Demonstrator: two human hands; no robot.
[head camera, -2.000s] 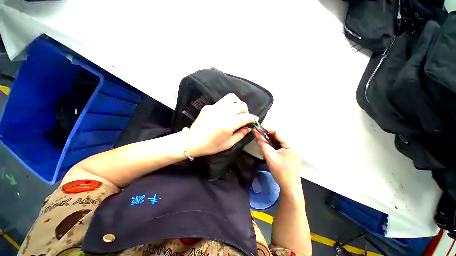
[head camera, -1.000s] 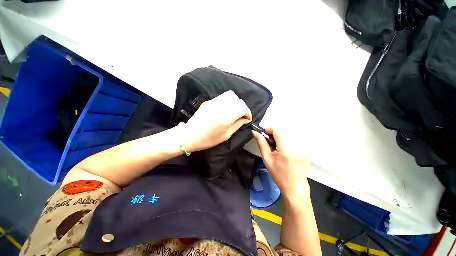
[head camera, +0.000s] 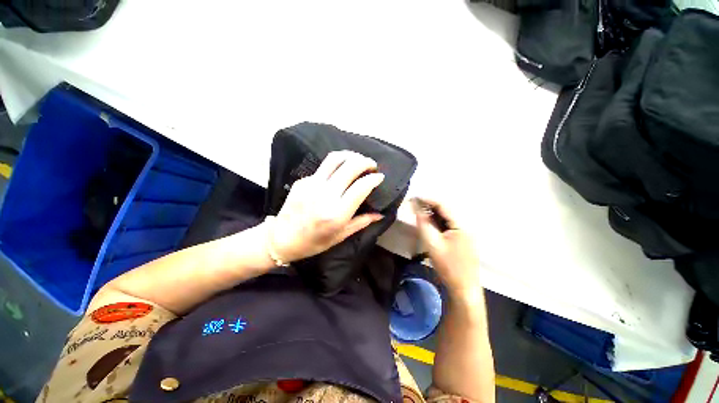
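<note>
A black fabric bag lies over the table edge and my lap. My left hand rests on the bag with fingers bent, the thumb and fingertips pinching its cloth near the middle. My right hand is just right of the bag, apart from it, closed around small dark thread snips. The snips are partly hidden by the fingers and slightly blurred.
The white-covered table spans the front. Black bags are piled at the right; another dark item is at the far left. A blue bin stands left. A small blue container sits below the table edge.
My right hand with the snips has moved away from my left fingertips and the bag. My left hand has shifted a little left and its fingers are more spread. The view has shifted slightly.
</note>
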